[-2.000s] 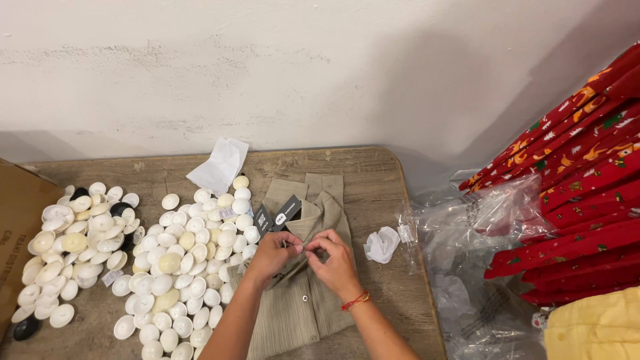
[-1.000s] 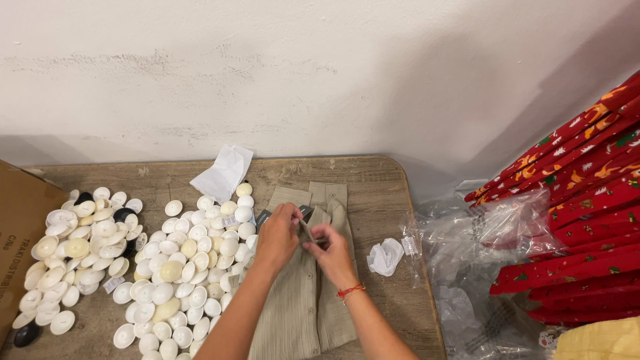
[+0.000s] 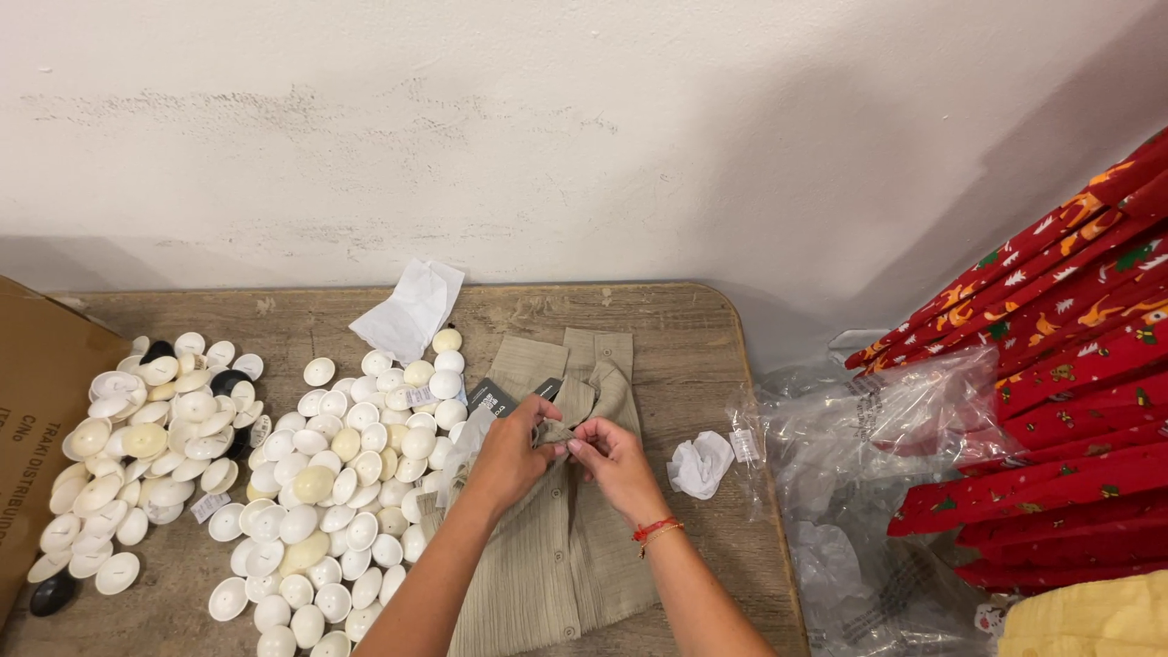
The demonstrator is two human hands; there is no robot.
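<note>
An olive-beige buttoned shirt (image 3: 525, 570) of crinkled fabric lies on the wood-look table, its collar and sleeves bunched near the middle. My left hand (image 3: 522, 449) pinches the fabric near the collar from the left. From the right my right hand (image 3: 610, 459), with a red bracelet at the wrist, pinches the same bunched part; the fingertips of both hands nearly touch. A dark hang tag (image 3: 490, 399) sticks out beyond my left hand, on the shirt's left side. Whatever small part lies between the fingertips is hidden.
Left of the shirt are heaps of white and black security tags (image 3: 351, 493), (image 3: 155, 438) beside a cardboard box (image 3: 46, 411). White paper (image 3: 411, 308) lies behind, crumpled paper (image 3: 700, 464) at right. Clear plastic bags (image 3: 876, 456) and red printed fabric (image 3: 1077, 392) are beyond the right edge.
Both hands stay at the upper part of the shirt and have come closer together than one second ago. The fabric around them is bunched differently, and the dark tags show more.
</note>
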